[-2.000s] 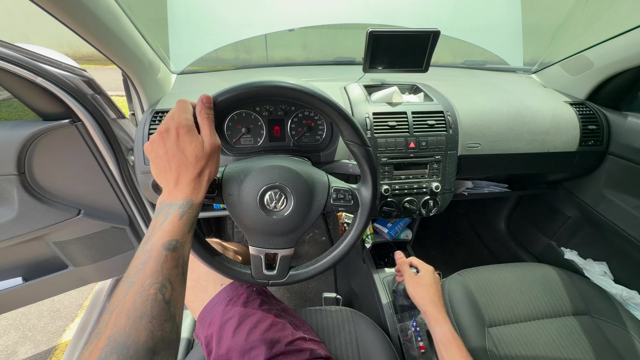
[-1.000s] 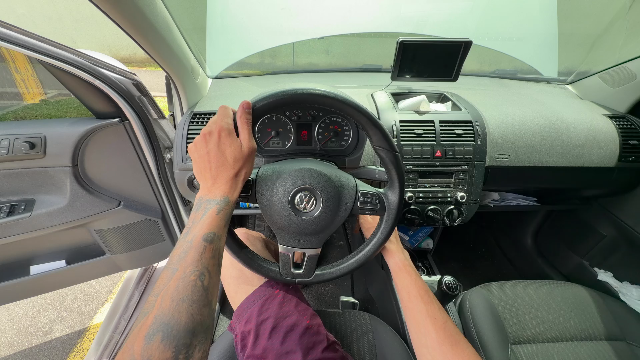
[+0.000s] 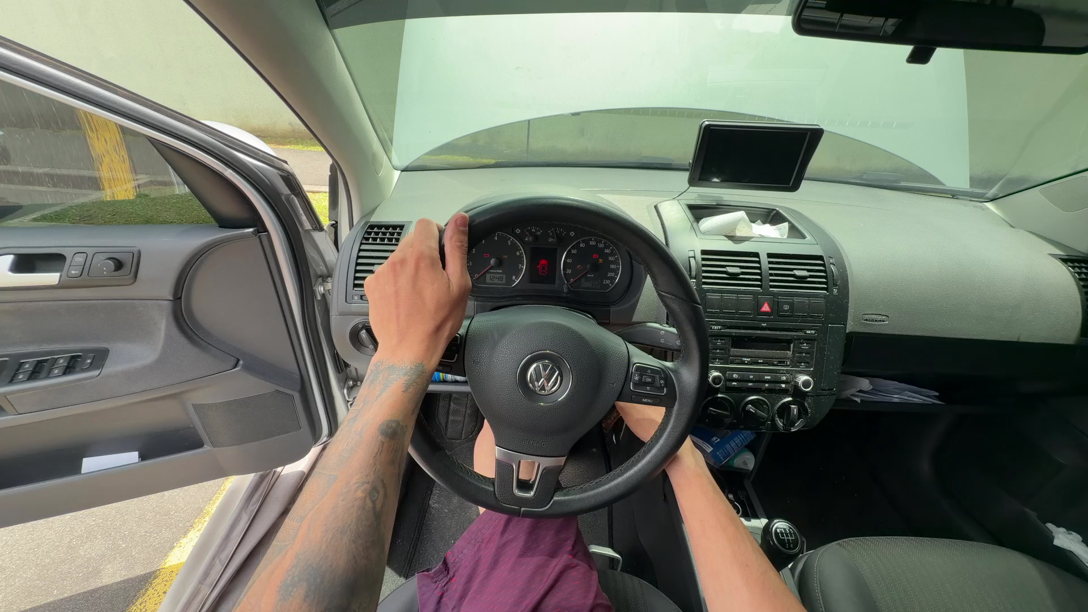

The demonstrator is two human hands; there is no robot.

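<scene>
My left hand (image 3: 419, 289) is closed around the upper left of the black Volkswagen steering wheel (image 3: 693, 340). Behind the wheel's lower right spoke, my right hand (image 3: 643, 418) is mostly hidden, near the right side of the steering column; what its fingers touch cannot be seen. The instrument cluster (image 3: 544, 265) shows through the upper wheel opening with a red symbol lit between the two dials. A column stalk (image 3: 653, 336) sticks out to the right, above my right hand.
The driver's door (image 3: 246, 314) stands open on the left. Right of the wheel are the car radio (image 3: 762, 348), a dashboard-mounted screen (image 3: 754, 155) and, lower, the gear knob (image 3: 782, 538). Beyond the windshield, the hood (image 3: 663, 76) is raised. Papers (image 3: 888, 391) lie in the passenger-side shelf.
My right hand has moved from beside the center console to behind the steering wheel's lower right. My left hand keeps its hold on the wheel. The view has turned left.
</scene>
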